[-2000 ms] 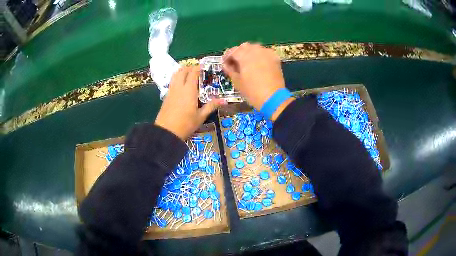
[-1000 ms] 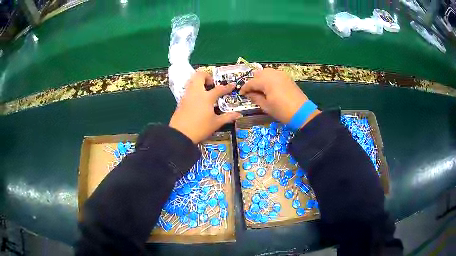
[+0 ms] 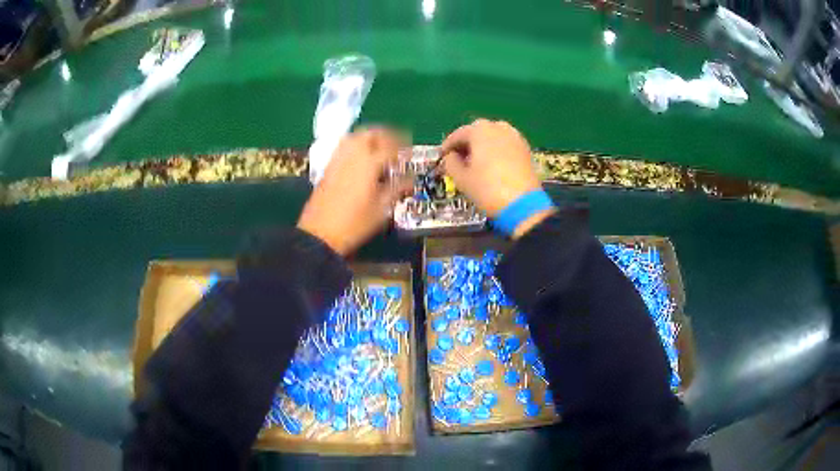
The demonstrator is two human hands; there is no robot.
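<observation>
A circuit board unit [image 3: 440, 213] with dark, yellow and whitish parts lies at the near side of the worn rail, between my hands. My left hand [image 3: 355, 189] is blurred at the unit's left edge; whether it holds anything is unclear. My right hand [image 3: 493, 166], with a blue wrist strap [image 3: 523, 212], has its fingertips pinched over the board's upper right part, on something small and dark that I cannot make out. A clear plastic wrap [image 3: 339, 106] lies behind my left hand, across the rail.
The left cardboard tray [image 3: 166, 313] and right cardboard tray [image 3: 425, 386] hold many blue disc components, partly under my forearms. The metal edge rail [image 3: 626, 175] runs across. More wrapped units lie on the green conveyor at the left [image 3: 120, 109] and right [image 3: 677, 89].
My left hand has drawn back from over the board and blurs. My right hand stays at the board, fingertips now at its upper right. Another wrapped unit shows at upper left. The view has shifted slightly.
</observation>
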